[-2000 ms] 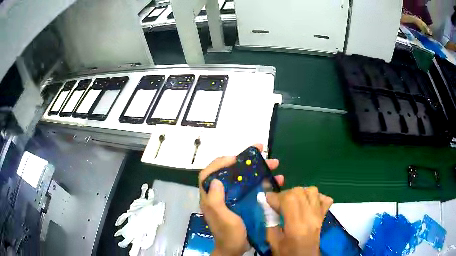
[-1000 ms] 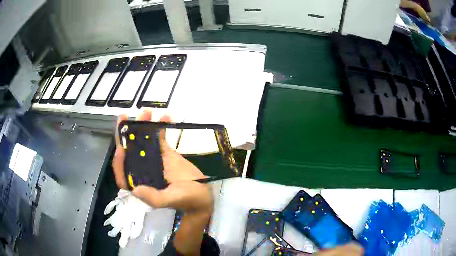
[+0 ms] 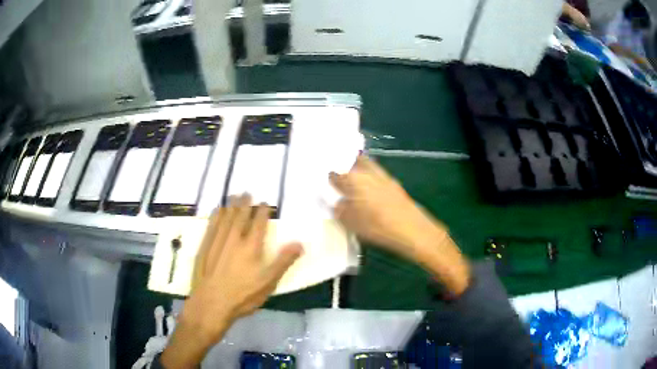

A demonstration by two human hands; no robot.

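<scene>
Several black phone middle frames (image 3: 189,132) lie in a row on the white infeed plate (image 3: 324,130), with white showing through their windows. The rightmost frame (image 3: 265,130) lies a little apart from the others. My left hand (image 3: 241,252) is over the plate's front part, fingers spread, fingertips at the lower end of that rightmost frame. My right hand (image 3: 382,209) is blurred at the plate's right edge. Its fingertips point left over white; whether they hold anything cannot be told.
More frames lie on the green conveyor belt (image 3: 425,180) at right and on the white bench covering (image 3: 328,328). Crumpled blue film (image 3: 558,335) is at lower right, a black blister tray (image 3: 533,137) at back right. A white glove (image 3: 155,335) is at lower left. A person shows at top right.
The frame from my left hand now lies at the right end of the row. My left hand has let go of it. My right hand has moved up from the bench to the plate's right edge.
</scene>
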